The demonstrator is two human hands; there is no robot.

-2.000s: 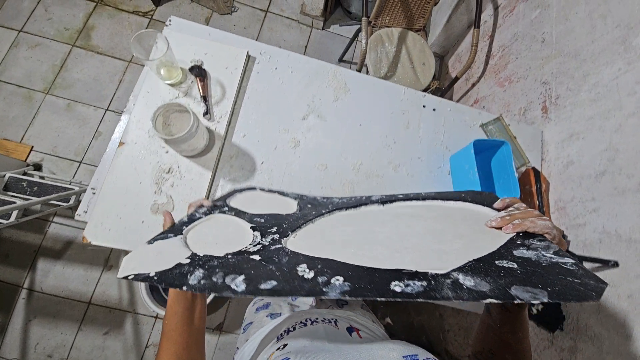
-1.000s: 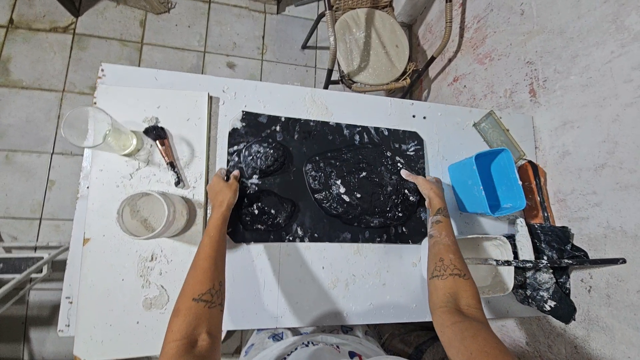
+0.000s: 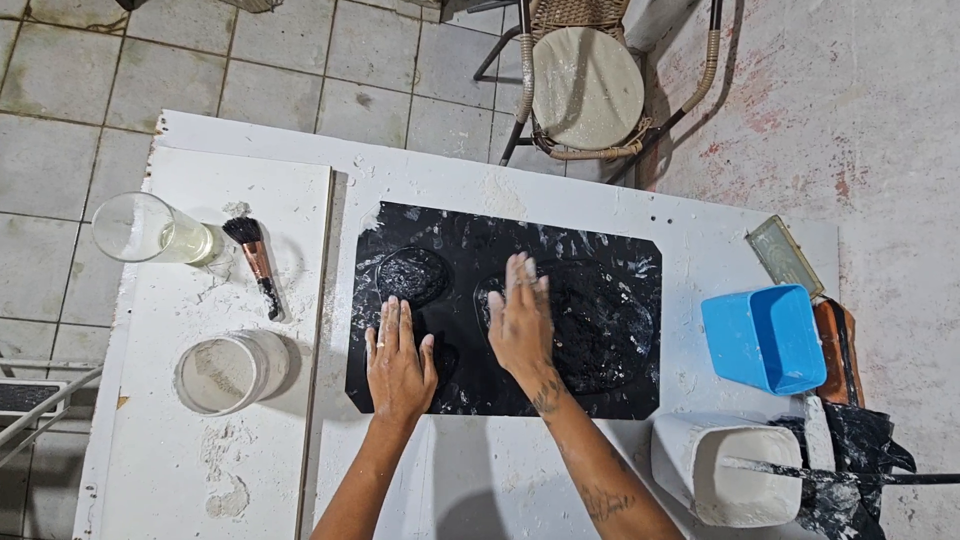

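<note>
A black plastic mold sheet (image 3: 465,232) with raised rounded shapes, smeared with white residue, lies on the white table. My left hand (image 3: 399,360) rests palm down on its left part, fingers spread at the lower edge of the upper-left shape, and partly hides the lower-left shape. My right hand (image 3: 521,322), slightly blurred, is over the left side of the large shape (image 3: 600,330); it grips nothing, and whether it touches cannot be told. The white fillings seen earlier are hidden or gone from view.
On the left board stand a glass with yellowish liquid (image 3: 191,244), a makeup-type brush (image 3: 256,262) and a tub of white powder (image 3: 262,364). A blue container (image 3: 727,337), a white container (image 3: 675,450) with a stick, and a black bag (image 3: 862,439) are at right. A chair (image 3: 589,86) stands behind.
The mold sheet, held up with its white-filled side showing, was turned over onto the table. Both hands have let go of its side edges and moved inward over it.
</note>
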